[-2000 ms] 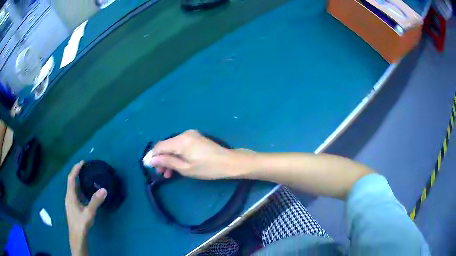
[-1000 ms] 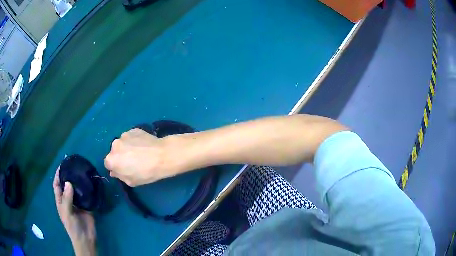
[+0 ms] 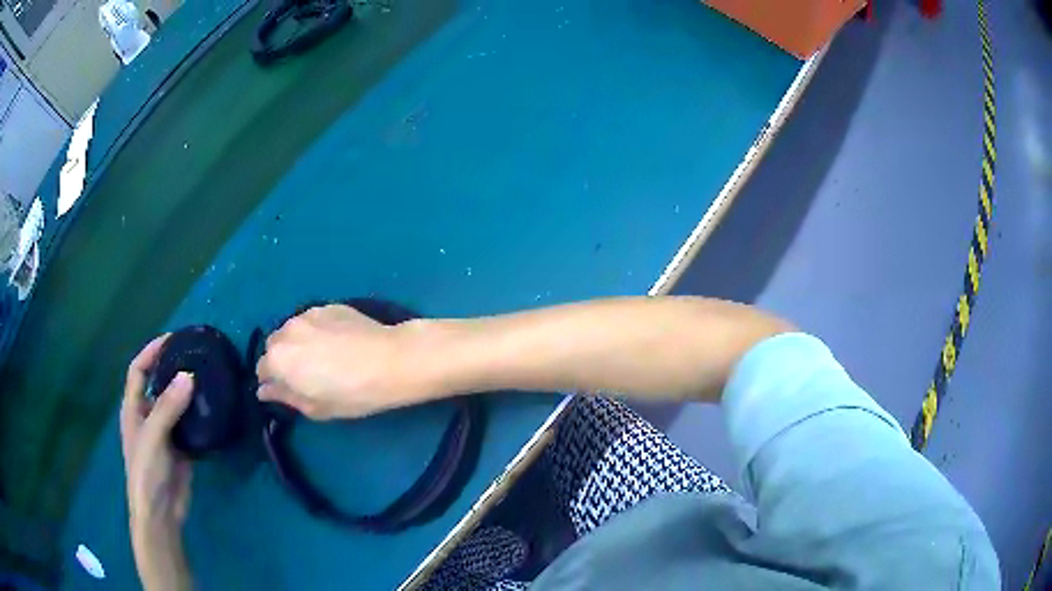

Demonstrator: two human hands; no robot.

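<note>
A black headband (image 3: pixel 381 516) lies as a ring on the teal bench near its front edge. My right hand (image 3: pixel 329 361) is closed on the headband's left end, with its fingertips turned down and partly hidden. My left hand (image 3: pixel 158 444) holds a round black ear cup (image 3: pixel 204 390) just left of that end, fingers around its left side and thumb on its face. The ear cup and the headband end are close together. No wire can be made out between them.
A black headphone frame (image 3: pixel 302 25) lies on the dark green belt (image 3: pixel 173 219) at the top. An orange carton (image 3: pixel 796 21) stands at the bench's far right edge. A white scrap (image 3: pixel 90 561) lies at the lower left. White strips (image 3: pixel 76 162) lie beyond the belt.
The view has shifted. My left thumb has come onto the ear cup's face, and the cup has turned and moved closer to the headband end. More of the frame on the belt shows.
</note>
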